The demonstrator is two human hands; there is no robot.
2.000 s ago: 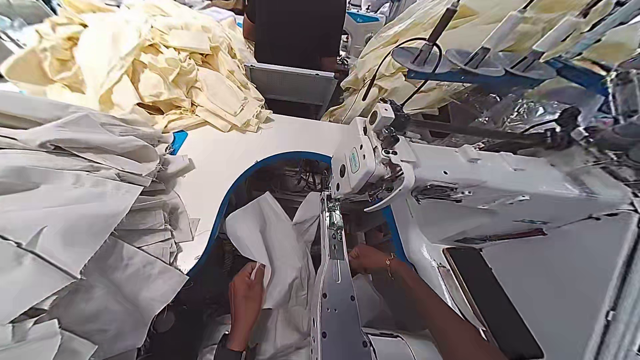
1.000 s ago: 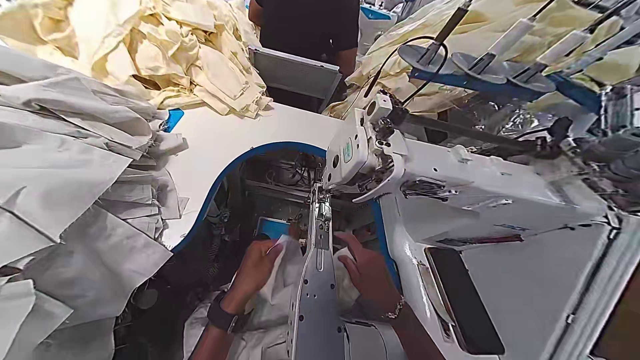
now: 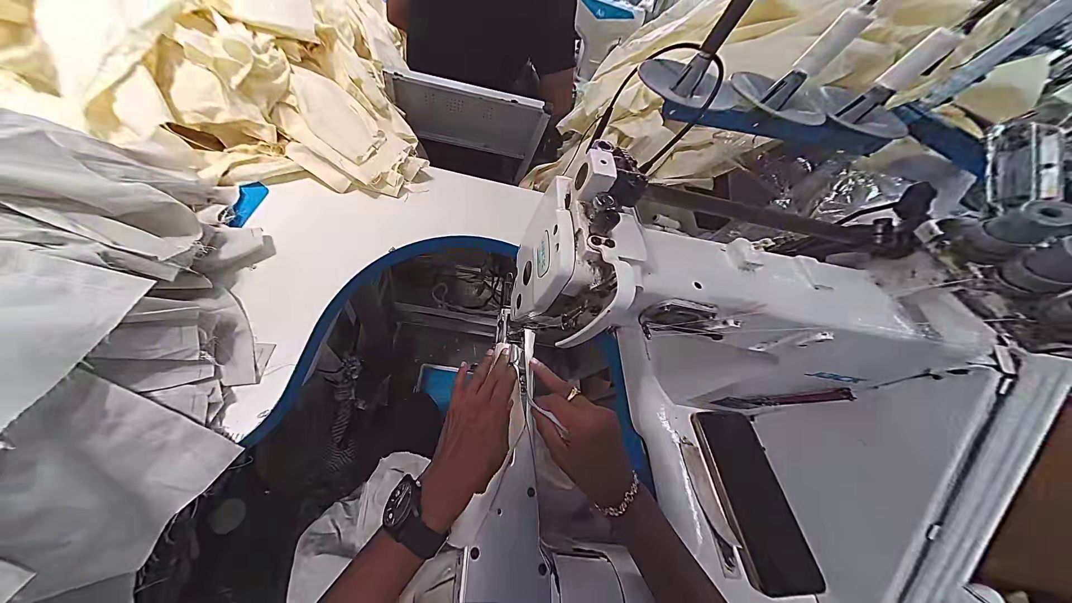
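Note:
A white industrial sewing machine (image 3: 553,260) stands over a narrow metal arm bed (image 3: 502,536). My left hand (image 3: 476,419), with a black watch at the wrist, lies flat on white fabric along the bed's left side, its fingertips close below the presser foot (image 3: 504,325). On the bed's right side, my right hand (image 3: 582,435) pinches a folded edge of the white fabric (image 3: 548,414); it wears a ring and a bracelet. More white fabric (image 3: 335,536) hangs below my left forearm. The needle point is too small to make out.
Grey-white cut pieces (image 3: 75,335) are heaped at left, cream fabric (image 3: 251,92) behind them. A blue-edged cutout (image 3: 335,301) surrounds the bed. A black phone (image 3: 754,502) lies at right, below thread cones (image 3: 833,42). A person (image 3: 494,42) is beyond the table.
Both hands have moved up along the bed toward the presser foot. The white fabric, held up left of the bed two seconds ago, now lies along the bed and hangs lower.

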